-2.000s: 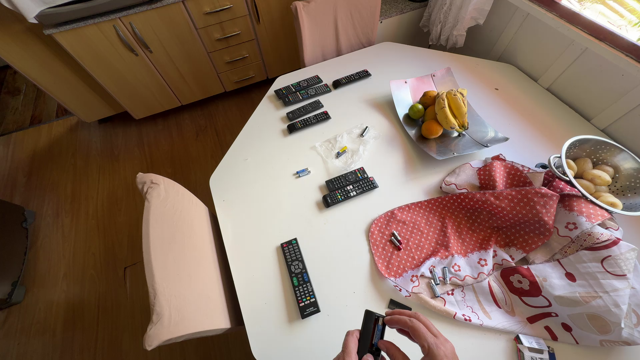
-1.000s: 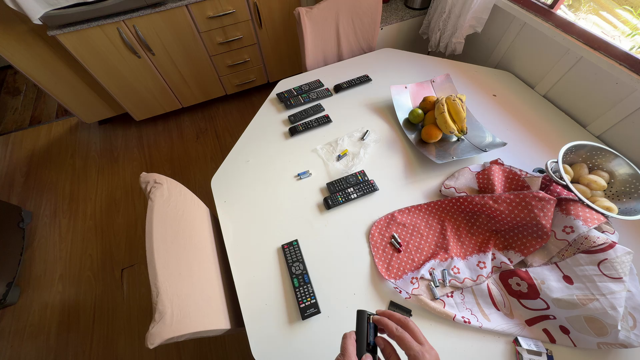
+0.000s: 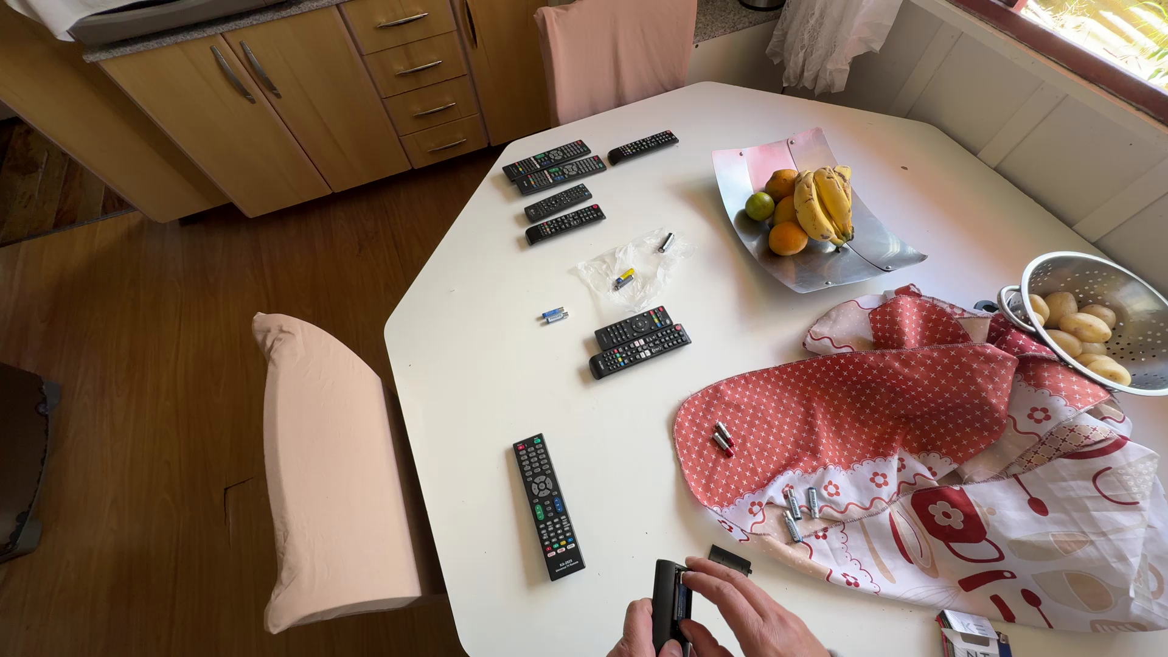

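Observation:
My left hand point(image 3: 637, 631) grips a black remote control point(image 3: 668, 607) near the table's front edge, its battery compartment facing up and to the right. The fingers of my right hand point(image 3: 744, 610) touch that compartment; whether they hold a battery is hidden. A black battery cover point(image 3: 731, 559) lies just beyond the right fingertips. Several silver batteries point(image 3: 792, 516) rest on the red and white cloth point(image 3: 849, 411), with red-ended batteries point(image 3: 723, 439) farther up it. To the left, a long black remote point(image 3: 547, 506) lies with its buttons up.
Two remotes point(image 3: 641, 342) lie mid-table, near blue batteries point(image 3: 553, 316) and a clear plastic bag point(image 3: 634, 269). More remotes point(image 3: 564, 223) are at the far left. A metal fruit tray point(image 3: 876, 260), a colander of potatoes point(image 3: 1136, 310) and a small package point(image 3: 971, 631) stand right. A covered chair point(image 3: 338, 474) adjoins the left edge.
The remote in my left hand has turned more upright since two seconds ago. My right fingers have shifted along its compartment side.

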